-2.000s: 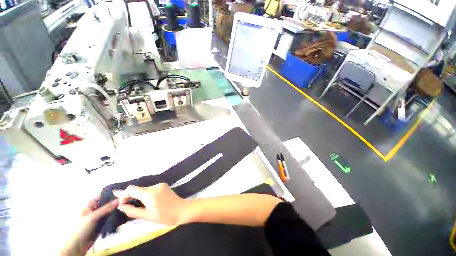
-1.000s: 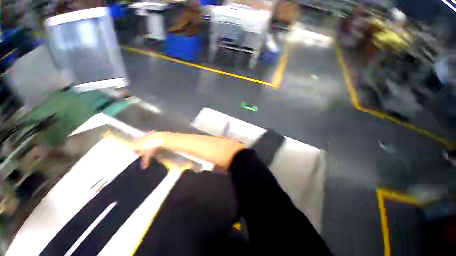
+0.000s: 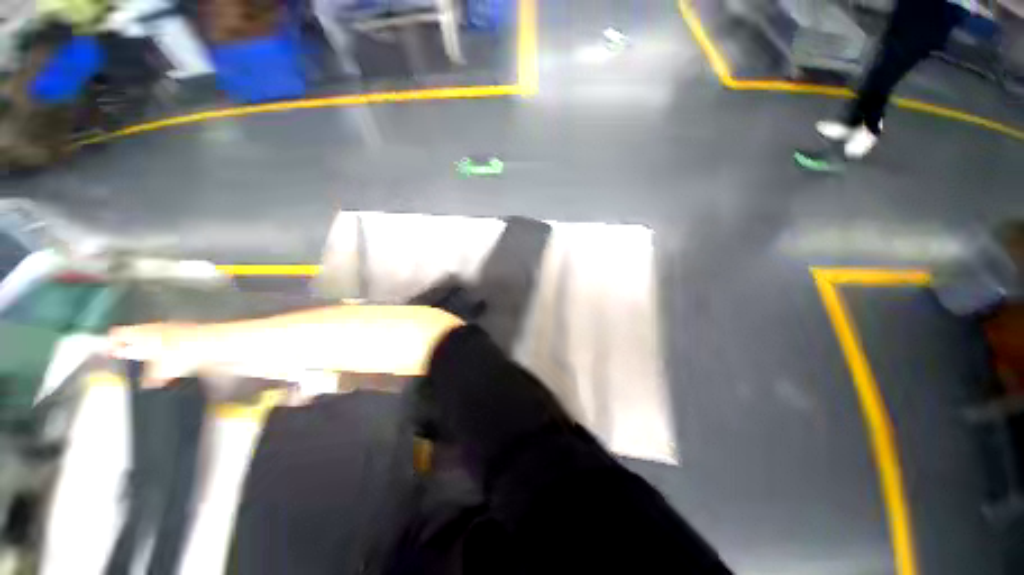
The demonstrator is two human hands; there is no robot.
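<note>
The black panel [image 3: 166, 438] lies on the white template [image 3: 88, 477] at the lower left, its slot partly visible near the bottom edge. Yellow tape [image 3: 241, 408] runs along the template near the panel's far end. My right hand [image 3: 140, 350] is at the far end of the black panel, blurred by motion, so its grip cannot be made out. The right forearm reaches in from a black sleeve. A stack of black panels [image 3: 314, 483] lies to the right of the template, near my body. My left hand is out of the picture.
A white side board [image 3: 601, 337] stands out to the right, with a dark strip [image 3: 517, 270] across it. Green machine surface [image 3: 45, 326] shows at the left edge. Yellow lines mark the grey floor. A person's legs [image 3: 887, 67] are at the upper right.
The view has swung to the right, and the machine head and screen have left it. My left hand has left the picture. My right hand has moved from the panel's near part to its far end.
</note>
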